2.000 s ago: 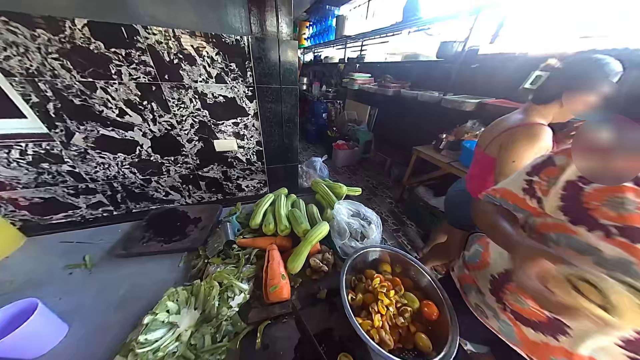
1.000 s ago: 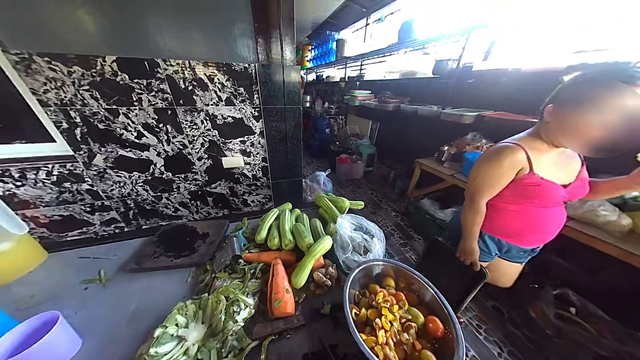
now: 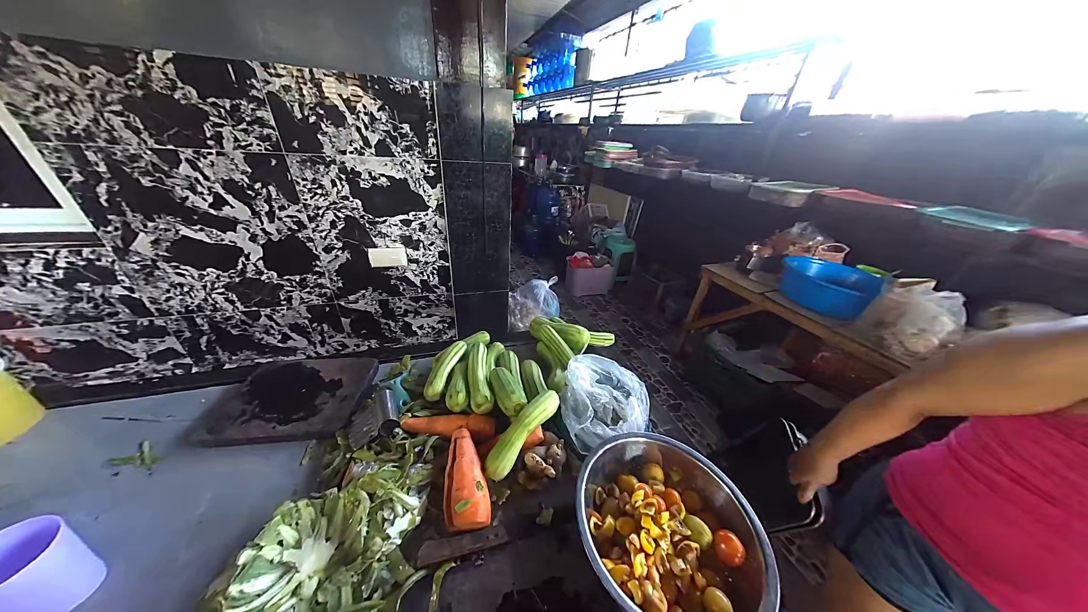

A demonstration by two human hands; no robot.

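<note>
Neither my left hand nor my right hand shows in the head view. In front of me a steel bowl (image 3: 761, 544) holds whole and cut tomatoes (image 3: 728, 548). Left of it, a large peeled carrot (image 3: 467, 484) lies against a dark board (image 3: 459, 544). Several pale green ridged gourds (image 3: 480, 378) are heaped behind, one lying beside the carrot. A knobby ginger root (image 3: 544, 459) sits between that gourd and the bowl. A clear plastic bag (image 3: 605, 399) stands behind the bowl. Leafy trimmings (image 3: 340, 527) are piled at the lower left.
A person in a pink top (image 3: 1003, 493) stands close at the right, one hand on a dark container's metal handle (image 3: 820, 501). A wooden table (image 3: 756, 297) bears a blue basin (image 3: 829, 286). A dark slab (image 3: 289, 399) and purple container (image 3: 51, 561) are on the grey counter.
The person in the patterned top, at the right two seconds ago, is out of view. The person in pink now stands nearer, at the right edge.
</note>
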